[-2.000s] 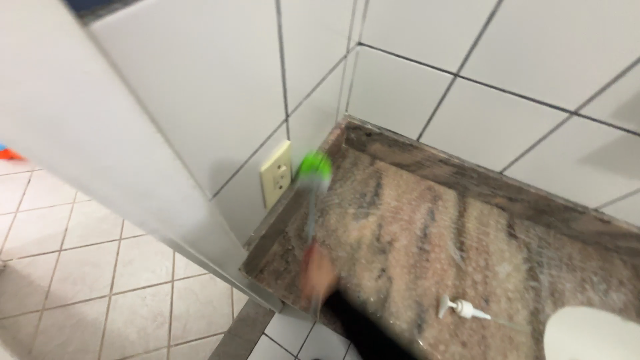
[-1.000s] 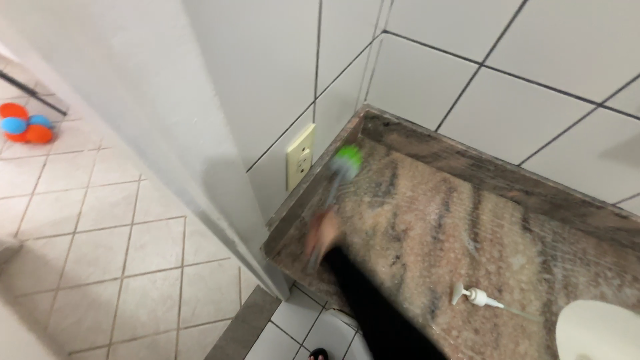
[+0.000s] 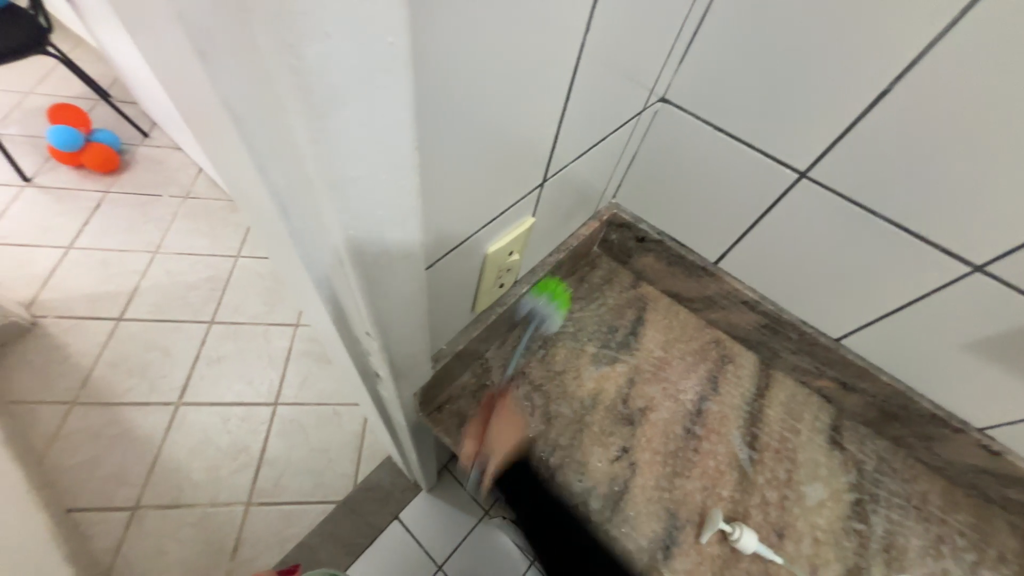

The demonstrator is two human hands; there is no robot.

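My right hand (image 3: 496, 436), blurred and in a black sleeve, grips the handle of a long brush. The brush head (image 3: 548, 304), with bright green and pale bristles, is low at the left edge of the brown stone countertop (image 3: 680, 408), just below a cream wall outlet (image 3: 504, 264). Whether the bristles touch the stone is unclear. A white pump dispenser top (image 3: 740, 536) lies on the stone, right of the sleeve. At the bottom edge, a sliver of skin with a red nail (image 3: 286, 570), possibly my left hand, shows beside a pale curved rim (image 3: 324, 572).
Raised stone edging (image 3: 768, 336) runs along the white tiled wall (image 3: 880, 208). A white door frame (image 3: 336, 240) stands left of the counter. Beyond it, orange and blue balloons (image 3: 84, 140) lie on the tiled floor (image 3: 168, 360) near a black chair (image 3: 88, 76).
The view has turned left, bringing the balloons and the chair further into sight. My right hand keeps hold of the brush, its head still near the outlet. The white bottle or bowl-like shape at lower right has left the view.
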